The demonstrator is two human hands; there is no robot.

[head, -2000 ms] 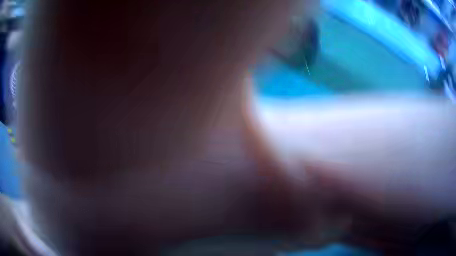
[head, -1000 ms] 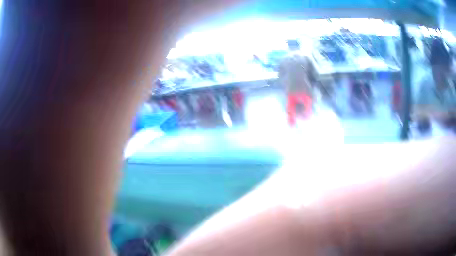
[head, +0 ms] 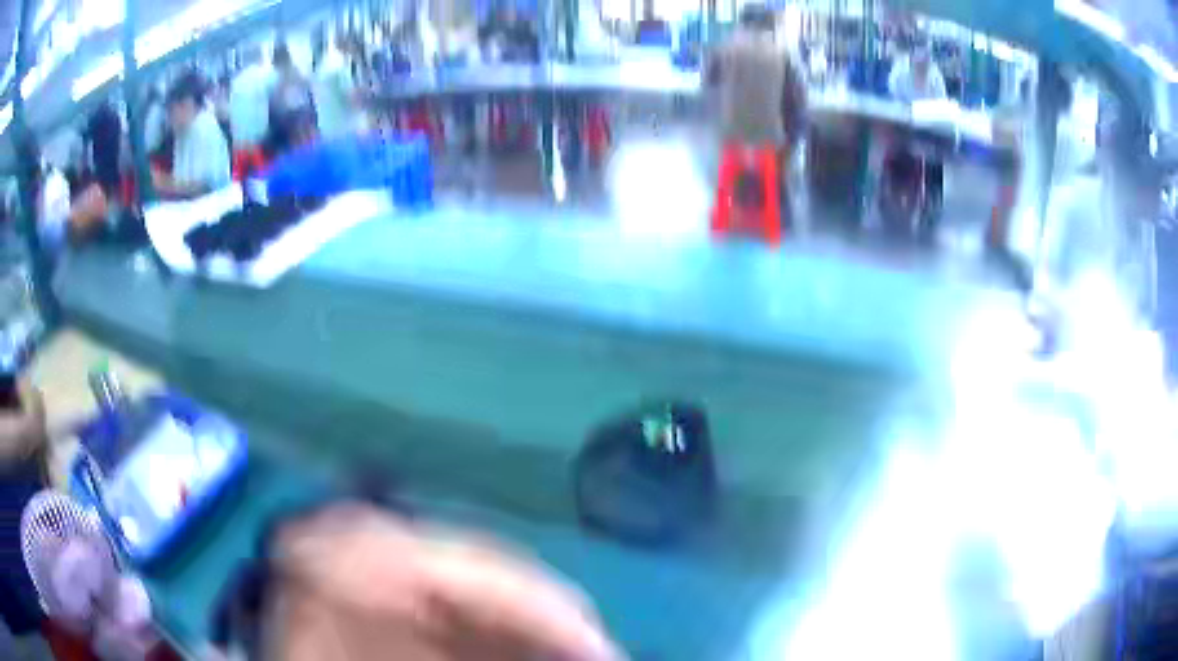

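A hand, which I take by its place for my left hand (head: 420,588), is at the bottom, left of centre. It is blurred and cut off by the lower edge, so its grip is unclear. A dark shape (head: 243,600) lies against its left side. A black headset (head: 646,484) with a small green part showing on top is on the green surface, up and right of the hand and apart from it. My right hand is not visible; white glare covers the lower right.
A blue tray (head: 158,497) with white items is at left, beside a pink fan (head: 80,562). A green conveyor belt (head: 517,368) crosses behind, with dark parts (head: 252,230) on white material. A blue container (head: 355,172) and red stool (head: 749,194) are beyond. People are in the background.
The large blurred hand or arm shapes that covered much of the view are gone. The view now shows the bench, belt and hall, with one hand low in the picture.
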